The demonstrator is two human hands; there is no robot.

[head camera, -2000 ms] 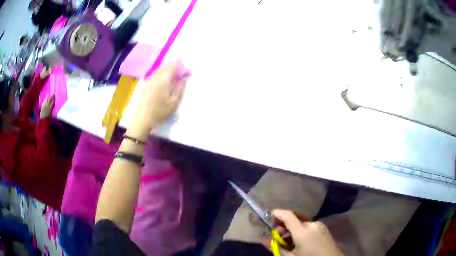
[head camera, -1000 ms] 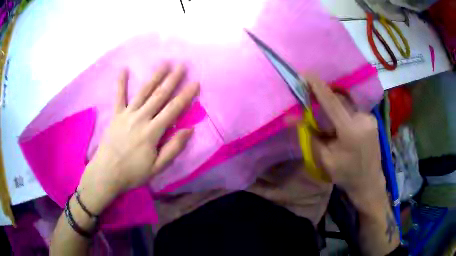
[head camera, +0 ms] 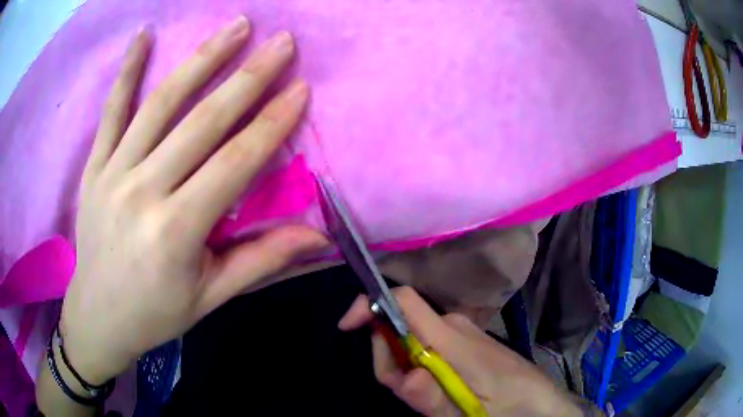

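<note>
The large garment panel lies with its pale pink side up over the table edge, with a vivid magenta strip along its near edge. My left hand lies flat on the panel with its fingers spread. A small magenta piece shows between its thumb and forefinger. My right hand holds the fabric scissors, one handle yellow, one red. Their blades point up and left, tips at the panel beside the small magenta piece. Whether the tips are in the cloth is hard to tell.
A second pair of scissors lies on the white table at the right, by a printed ruler. A blue lattice basket is below at the lower right. A blue upright edge stands beside the panel's right end.
My left hand has gone from the table's left to flat on the panel, now spread before me. My right hand has brought the scissors down and left to the small magenta piece. The view is closer.
</note>
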